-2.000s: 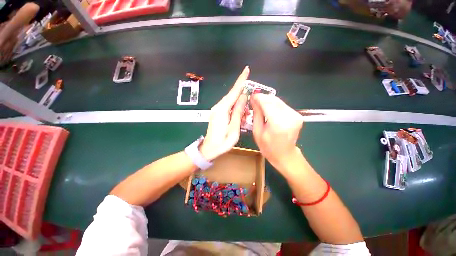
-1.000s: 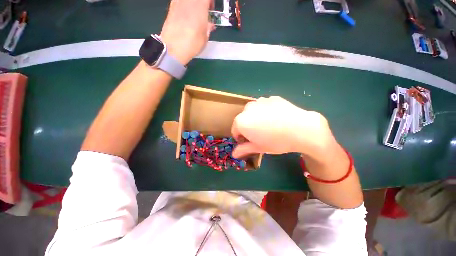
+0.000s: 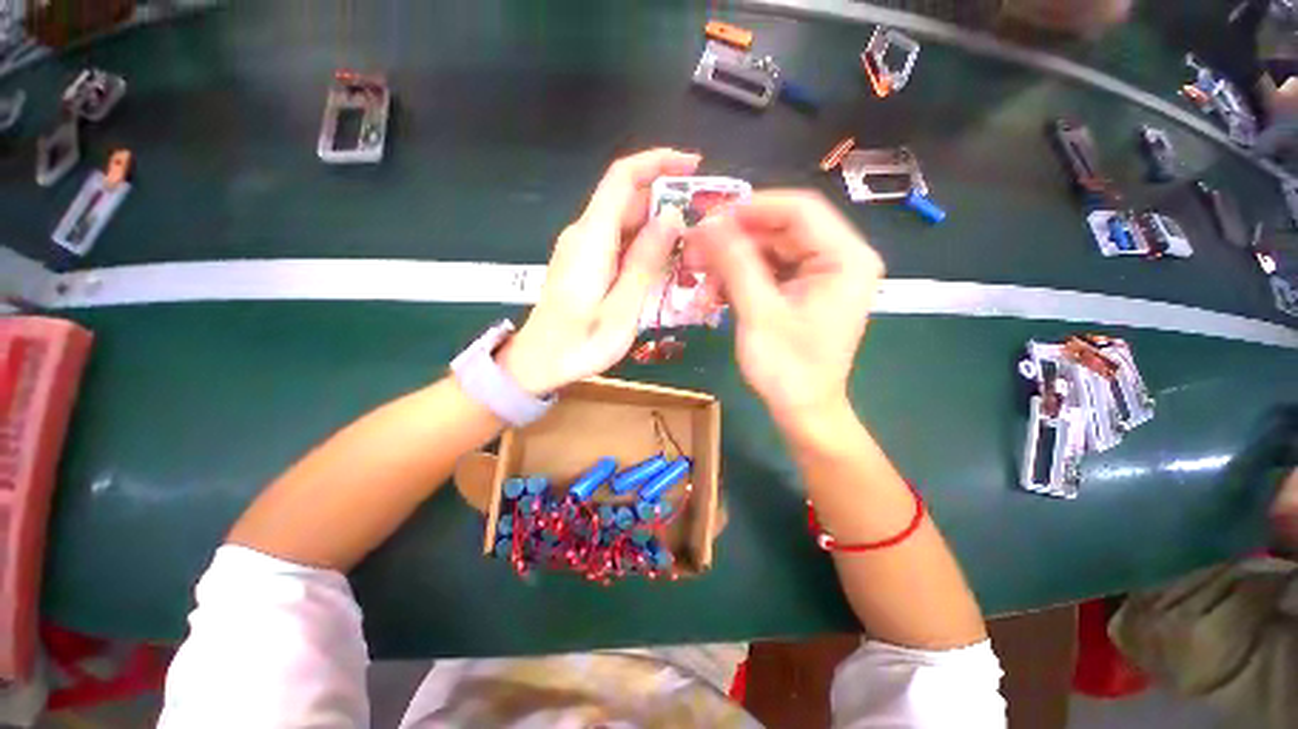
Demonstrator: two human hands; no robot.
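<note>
My left hand [image 3: 605, 278] holds a pale device housing [image 3: 700, 188] above the metal rail, with its window end facing up. My right hand [image 3: 797, 285] has its thumb and fingertips pinched at the housing's middle; what they pinch is hidden and blurred. A small copper-coloured part [image 3: 659, 350] shows below the housing. The open cardboard box [image 3: 570, 423] stands in front of me. Blue cells [image 3: 639, 474] lie on their sides in it, beside several upright cells with tangled red wires [image 3: 577, 537].
A pale metal rail [image 3: 384, 281] crosses behind the box. Several housings lie on the green belt beyond it, one with a blue cell [image 3: 925, 208]. Piled housings [image 3: 1082, 413] lie at right. A red-pink tray [image 3: 32, 470] stands at the left edge. A person's sleeve [image 3: 1210, 627] shows at lower right.
My left hand has come back from the belt with a housing. My right hand has left the box and moved up to the housing. Several blue cells now lie loose on their sides in the box.
</note>
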